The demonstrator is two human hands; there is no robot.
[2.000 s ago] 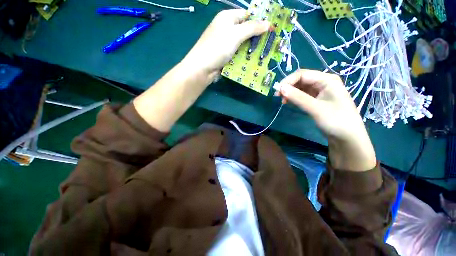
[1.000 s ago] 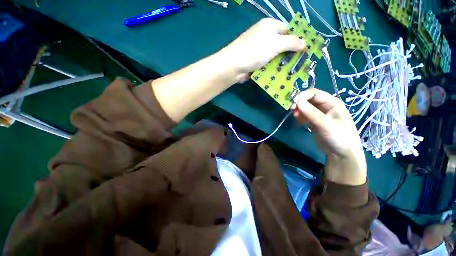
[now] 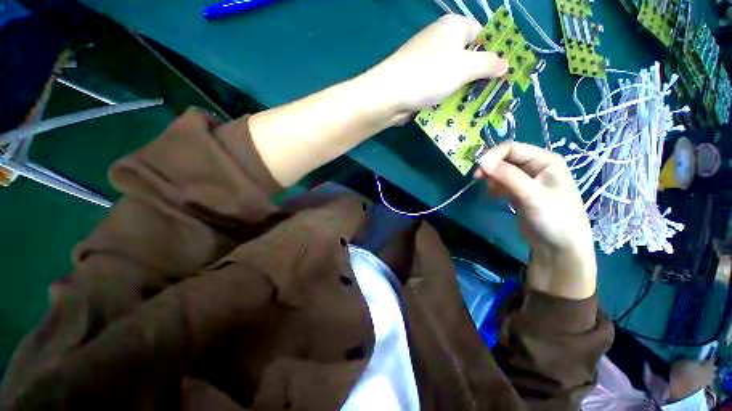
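My left hand (image 3: 449,68) holds a yellow-green circuit board panel (image 3: 459,120) tilted above the green bench mat, thumb on its face. White cables trail from the board's right edge. My right hand (image 3: 526,181) pinches one end of a white connector cable (image 3: 417,213) at the board's lower right corner. The fingertips hide the plug, so I cannot tell whether it sits in the socket. The cable's other end hangs free in a curve to the left, above my lap.
A large pile of white cables (image 3: 630,164) lies right of my right hand. Another board (image 3: 581,40) lies at the far side, with more boards (image 3: 694,48) at the far right. A blue handle (image 3: 241,6) shows at the top edge. A yellowish spool (image 3: 680,164) stands beyond the cable pile.
My right hand has moved from beside the board to its lower right corner with the cable. The board and both hands sit further right in the view, and the blue-handled cutters have mostly left it.
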